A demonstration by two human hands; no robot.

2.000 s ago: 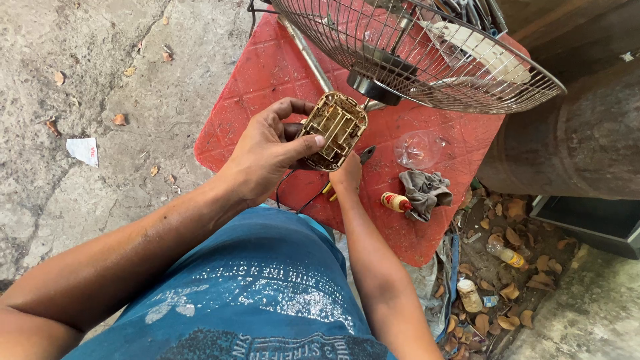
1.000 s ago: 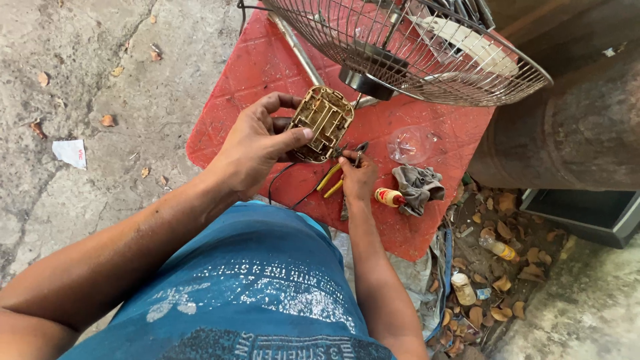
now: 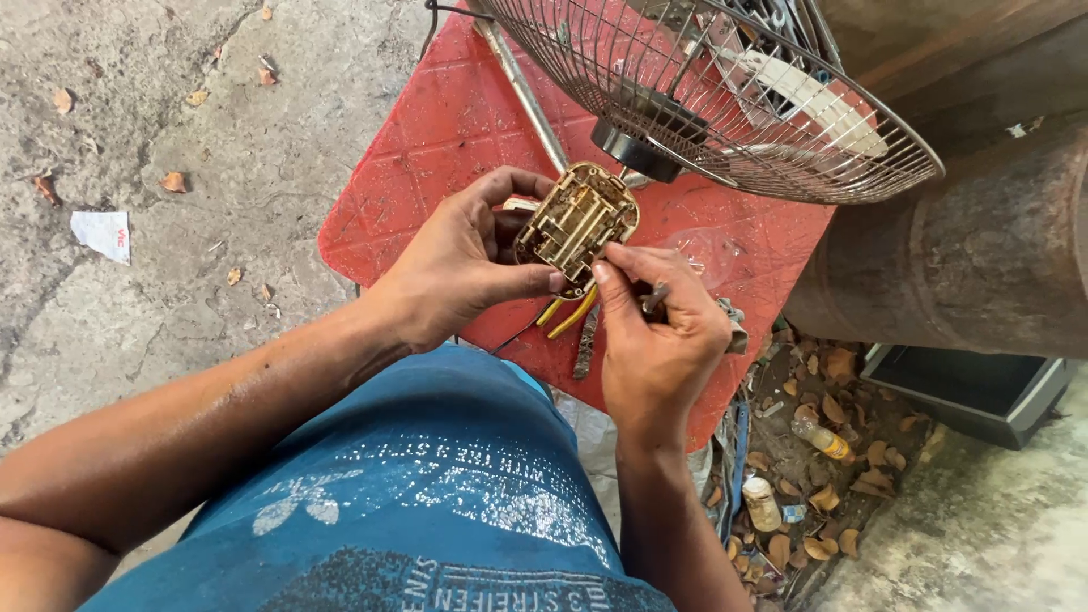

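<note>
My left hand (image 3: 463,263) grips a rounded, dirty plastic housing (image 3: 582,223) by its left side, its ribbed inside facing up. At the housing's lower right edge are the thumb and forefinger of my right hand (image 3: 659,323), which also holds a small metal tool (image 3: 654,299), mostly hidden in the curled fingers. What the fingertips pinch is too small to tell. Below the housing, yellow-handled pliers (image 3: 571,314) lie on the red table (image 3: 408,187), beside a worn, narrow object (image 3: 586,342). A grey rag (image 3: 733,327) lies partly hidden behind my right hand.
A wire fan guard (image 3: 731,102) with a black hub overhangs the table's far side, near a metal tube (image 3: 523,93). A clear plastic piece (image 3: 705,253) lies right of the housing. Beyond stand a large rusty cylinder (image 3: 952,246) and a dark box (image 3: 960,382); bottles and leaves litter the ground.
My right hand has come up from the table beside the pliers to the housing's lower right edge, with the small metal tool in it. My left hand still holds the housing.
</note>
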